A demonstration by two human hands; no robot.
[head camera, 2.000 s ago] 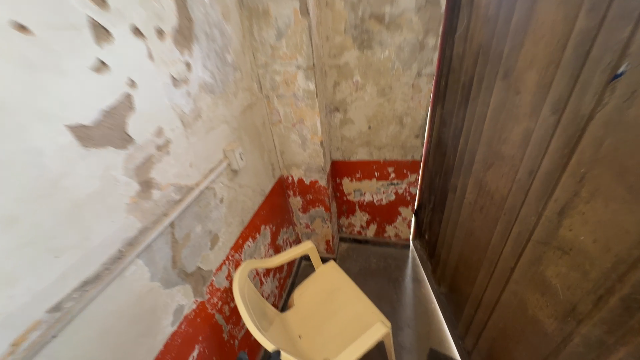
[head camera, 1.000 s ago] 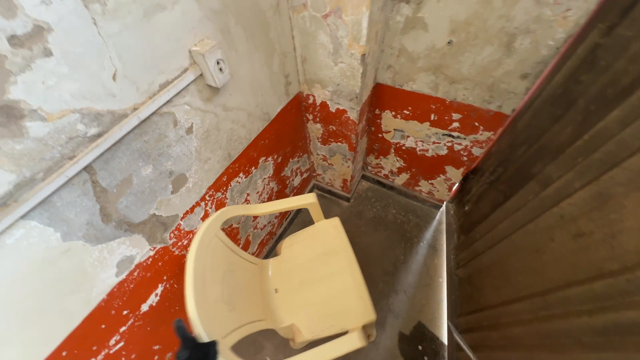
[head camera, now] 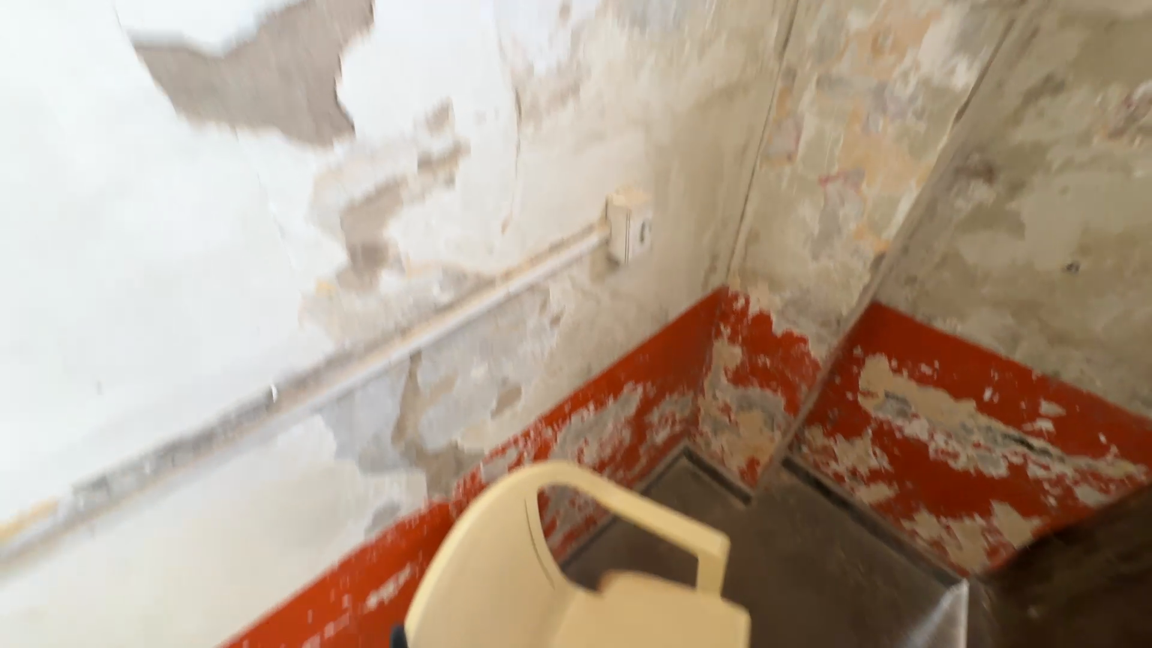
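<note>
A cream plastic armchair [head camera: 648, 612] stands at the bottom centre of the head view, beside the left wall. Its curved back [head camera: 486, 558] and one armrest [head camera: 630, 499] show, while its lower part is cut off by the frame. At the outer edge of the back, low in the picture, is a small dark shape [head camera: 399, 637]; I cannot tell what it is. Neither my left hand nor my right hand can be made out, and whether either touches the chair is hidden.
Peeling white plaster and a red lower band [head camera: 666, 360] cover the left wall. A pale conduit [head camera: 405, 346] runs to a wall socket [head camera: 629, 225]. Behind the chair, the dark floor [head camera: 810, 549] meets the corner. A dark surface [head camera: 1080, 576] fills the lower right.
The view has swung left and up since a second ago, so the chair sits lower in the picture. The brown wooden panels at the right have mostly left view.
</note>
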